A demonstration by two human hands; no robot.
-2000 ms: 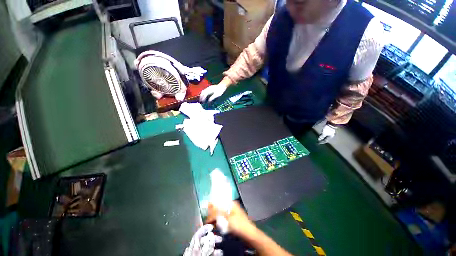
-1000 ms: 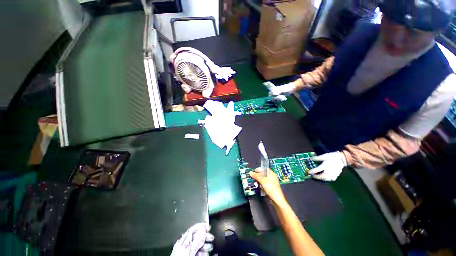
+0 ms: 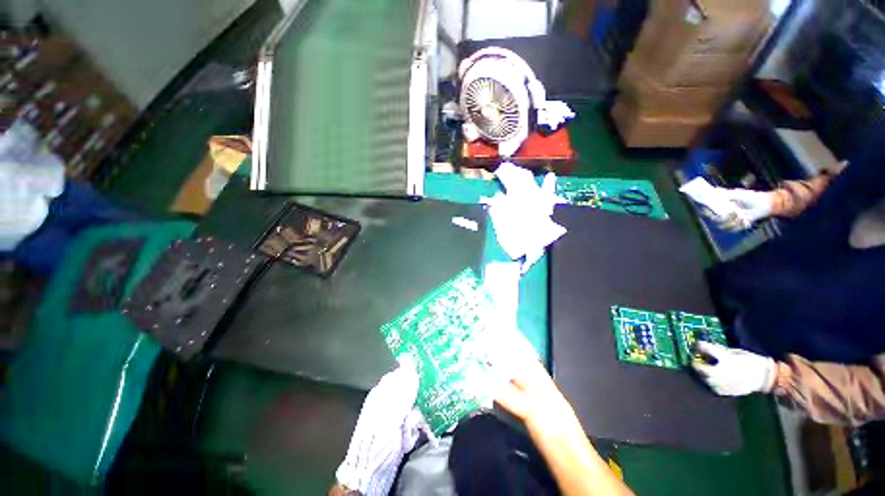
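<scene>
A green circuit board (image 3: 442, 344) with white print is tilted in front of me, held between my two hands. My left hand (image 3: 383, 417), in a white glove, grips its lower left edge. My right hand (image 3: 519, 378), bare, is at its right edge and also holds a long white strip (image 3: 502, 291) that stands up beside the board. Two more green boards (image 3: 644, 337) lie side by side on a black mat (image 3: 621, 262) at the right.
A coworker's gloved hand (image 3: 737, 369) touches the right-hand board; the other (image 3: 735, 206) holds something white. Crumpled white cloth (image 3: 524, 215), scissors (image 3: 626, 201), a tray of brown bars (image 3: 311, 238), a dark pallet (image 3: 192, 291), a fan (image 3: 497, 102) and a conveyor (image 3: 340, 107) surround the bench.
My right hand has taken one board from the row on the right mat and brought it left to my gloved left hand. The view has turned left. The coworker's one hand now holds something white.
</scene>
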